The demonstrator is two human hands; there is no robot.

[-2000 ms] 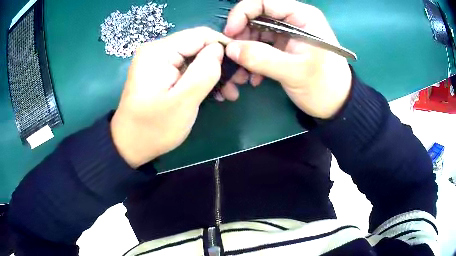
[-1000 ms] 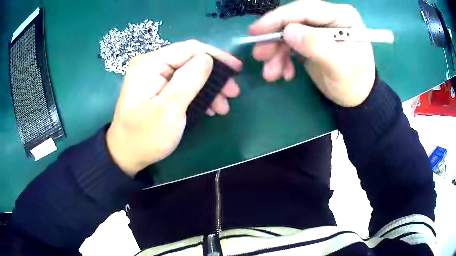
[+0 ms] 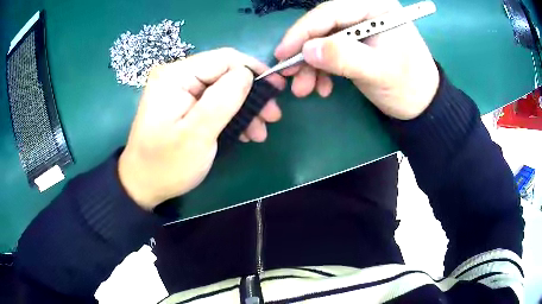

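My left hand [image 3: 187, 122] holds a black ribbed band section [image 3: 248, 110] between thumb and fingers, above the green mat. The band slants down from the fingertips and its lower part is partly hidden by the hand. My right hand [image 3: 368, 65] holds silver tweezers [image 3: 375, 27] with round holes along the arm. The tweezers' fine points are at the band's upper end, beside my left thumb tip. Whether the points grip a small part cannot be told.
A pile of small silver parts [image 3: 148, 52] lies beyond my left hand. Small black parts [image 3: 285, 5] lie at the top edge. A mesh-like sheet with white end labels [image 3: 35, 101] is at left. Dark strips [image 3: 520, 24] lie at upper right. A red stool [image 3: 522, 114] stands beyond the bench edge.
The tweezers, earlier tucked in my right hand, then held out level, now point down-left with their tips on the band. My right hand has moved left from one second ago.
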